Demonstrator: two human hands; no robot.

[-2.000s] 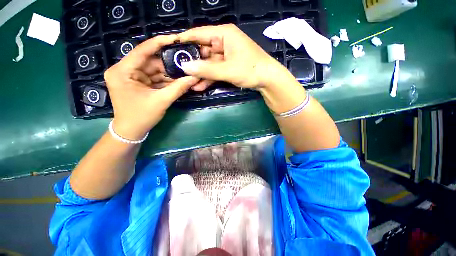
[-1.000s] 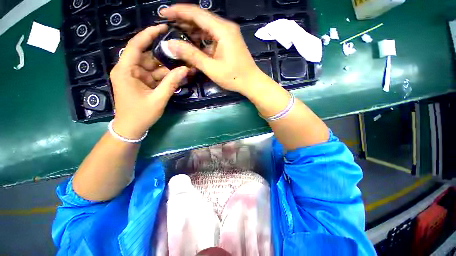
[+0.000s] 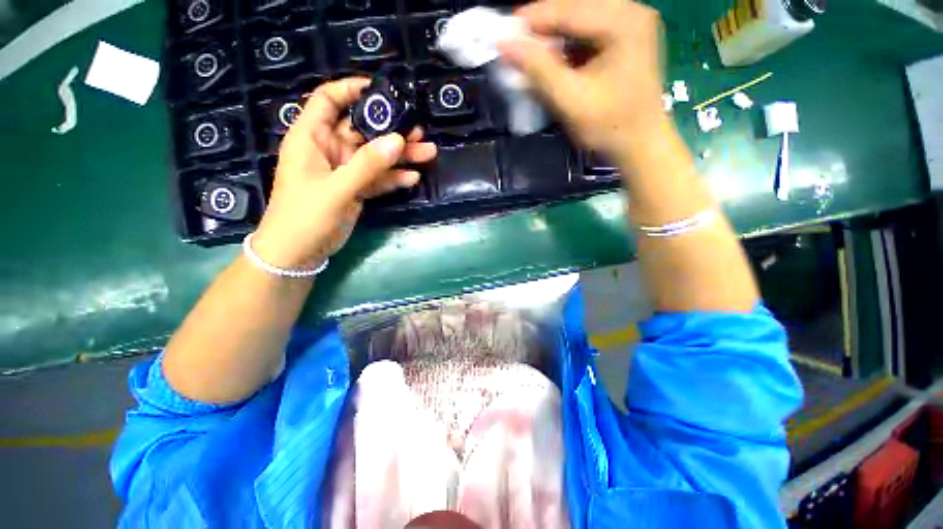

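My left hand (image 3: 336, 165) holds a black smartwatch body (image 3: 379, 110) above the tray, its back with the white-ringed sensor window facing up. My right hand (image 3: 600, 78) is at the upper right, slightly blurred, holding a white wipe (image 3: 481, 37) between thumb and fingers. Part of the wipe hangs down, blurred, over the tray. The wipe is apart from the watch. The black blister tray (image 3: 310, 223) has watch bodies in its left and middle pockets; some pockets under my hands are hidden.
A bottle (image 3: 760, 33) with a yellowish label stands at the upper right. A thin yellow stick (image 3: 734, 90), white scraps (image 3: 708, 120) and a white-headed tool (image 3: 782, 120) lie right of the tray. A white square (image 3: 122, 72) and a curled strip (image 3: 67, 101) lie left.
My right hand has left the watch, moved right and picked up the wipe from the tray. My left hand still holds the watch. The view has shifted slightly.
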